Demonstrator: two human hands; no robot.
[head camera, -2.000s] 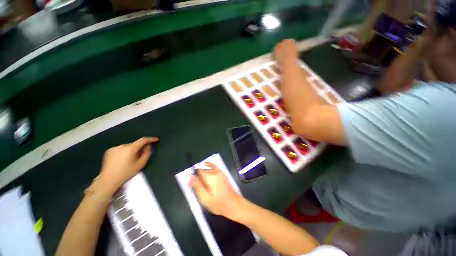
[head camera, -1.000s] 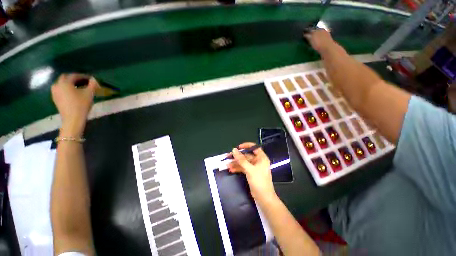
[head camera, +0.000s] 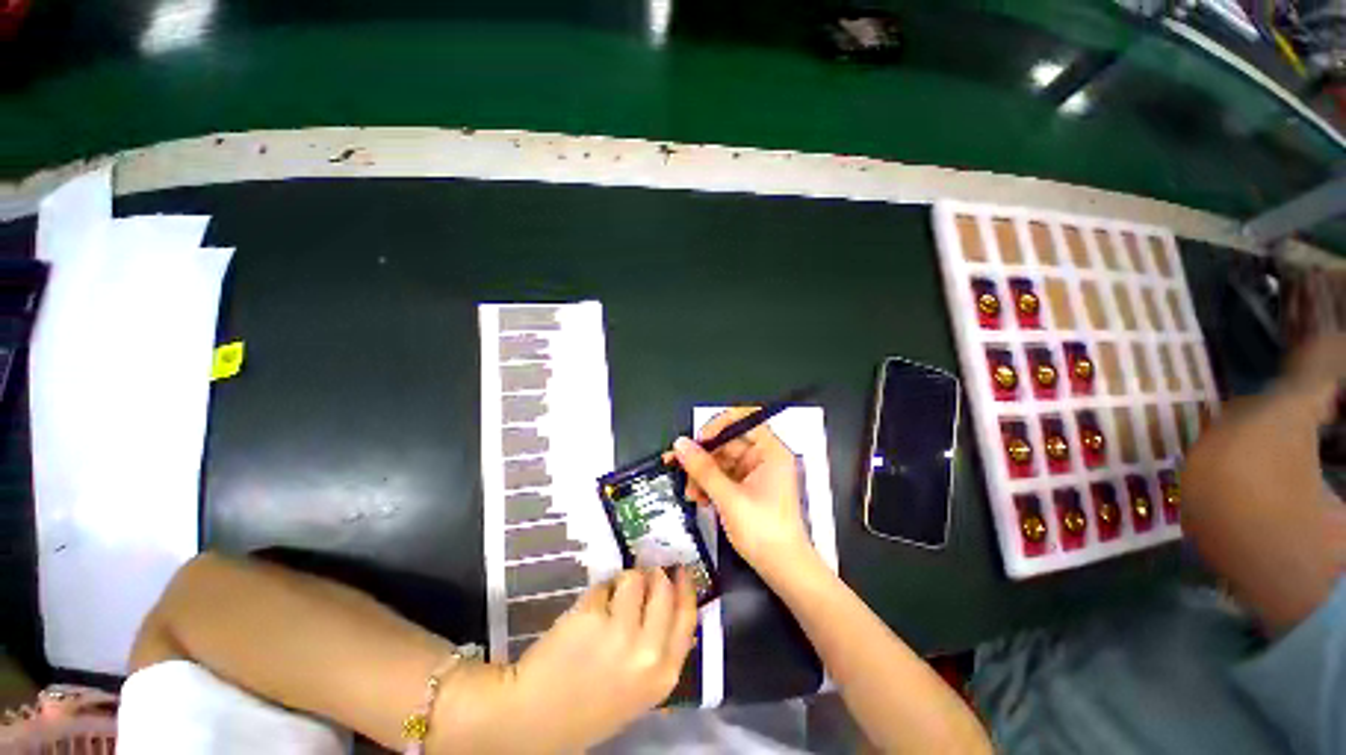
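Observation:
A phone unit with an exposed green and silver board in a black housing is held low in front of me. My left hand grips its lower end. My right hand holds black tweezers and its fingers are at the unit's upper right edge. A white strip with a column of grey adhesive pieces lies left of the unit. A black adhesive sheet on white backing lies partly under my right hand and forearm.
A smartphone lies right of my right hand. Beyond it is a white compartment tray with red-and-black parts and a neighbour's arm. White paper sheets lie at left. The green belt runs behind the pale edge. A pink fan shows lower left.
My left hand has come back from the belt to the bench and now holds the phone unit. My right hand, still with the tweezers, has moved to the unit. The view has shifted.

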